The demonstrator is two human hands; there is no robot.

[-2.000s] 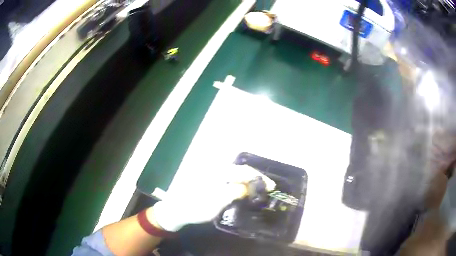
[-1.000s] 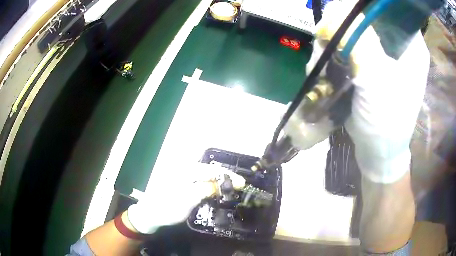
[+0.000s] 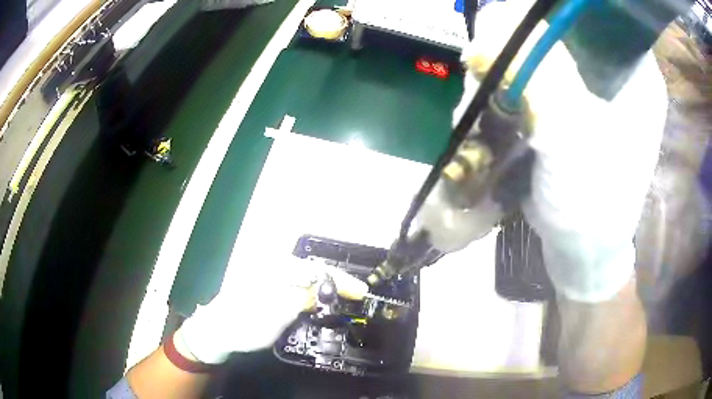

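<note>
The black housing shell [image 3: 351,360] lies on the white sheet in front of me, with ribs, posts and a little yellow wire showing inside. A circuit board edge with pale spots [image 3: 390,301] shows in it. My left hand [image 3: 254,308], in a white glove with yellowish fingertips, reaches over the shell from the left and pinches a small dark part [image 3: 328,291]. My right hand [image 3: 582,171], also gloved, grips the power screwdriver [image 3: 476,156], with black and blue hoses. Its tip is over the shell, close to my left fingertips. Contact is hidden.
A ribbed black part [image 3: 519,261] lies right of the shell. A white box [image 3: 414,22], a red display [image 3: 432,67] and a round dish [image 3: 326,25] are at the back. The dark green belt [image 3: 94,257] runs along the left, carrying a small yellow-and-black item [image 3: 162,150].
My right hand has come in from the right with the screwdriver, and its tip has moved down to the shell. The view has shifted. Items on the belt appear nearer.
</note>
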